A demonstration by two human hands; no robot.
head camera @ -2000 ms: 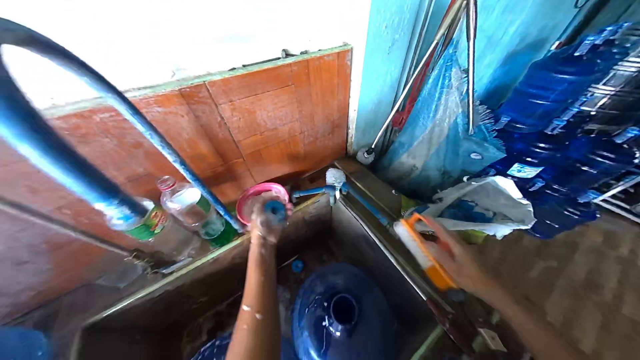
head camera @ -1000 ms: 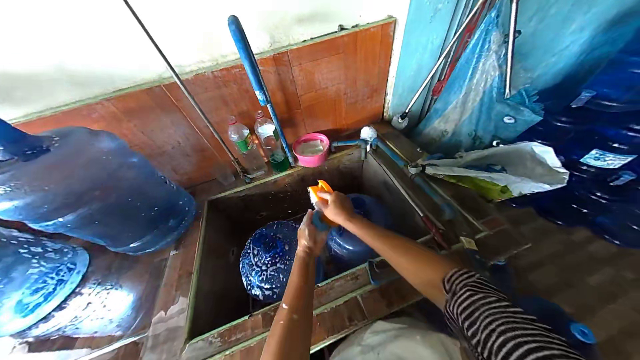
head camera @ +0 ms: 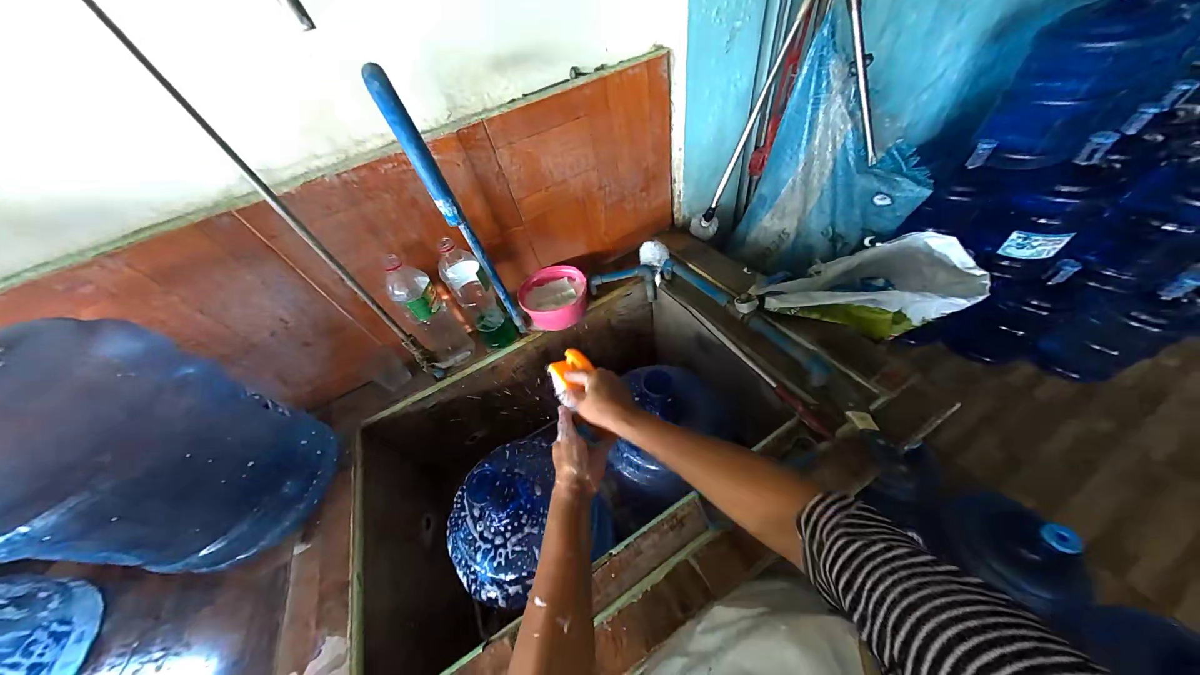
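Note:
My right hand (head camera: 600,398) grips an orange scrub brush (head camera: 565,372) with pale bristles above the tiled basin. Just below it my left hand (head camera: 574,459), wet with suds, is closed around a small blue thing mostly hidden by the fingers; its kind I cannot tell. Droplets fly near the brush. In the basin (head camera: 403,412) stand a blue water jug covered in foam (head camera: 497,525), under my left forearm, and another blue water jug (head camera: 661,394), partly behind my right hand. A pink tub (head camera: 553,298) with pale contents sits on the back rim.
Two plastic bottles (head camera: 422,309) and a blue-handled pole (head camera: 412,141) stand behind the basin. Blue pipes (head camera: 698,281) run along its right rim. A large blue jug (head camera: 141,450) lies at left. Stacked jugs (head camera: 1059,187) fill the right, near a white sack (head camera: 891,281).
My left hand has moved from the pink tub to over the basin. The brush in my right hand has come from the right side to meet it. The view has shifted.

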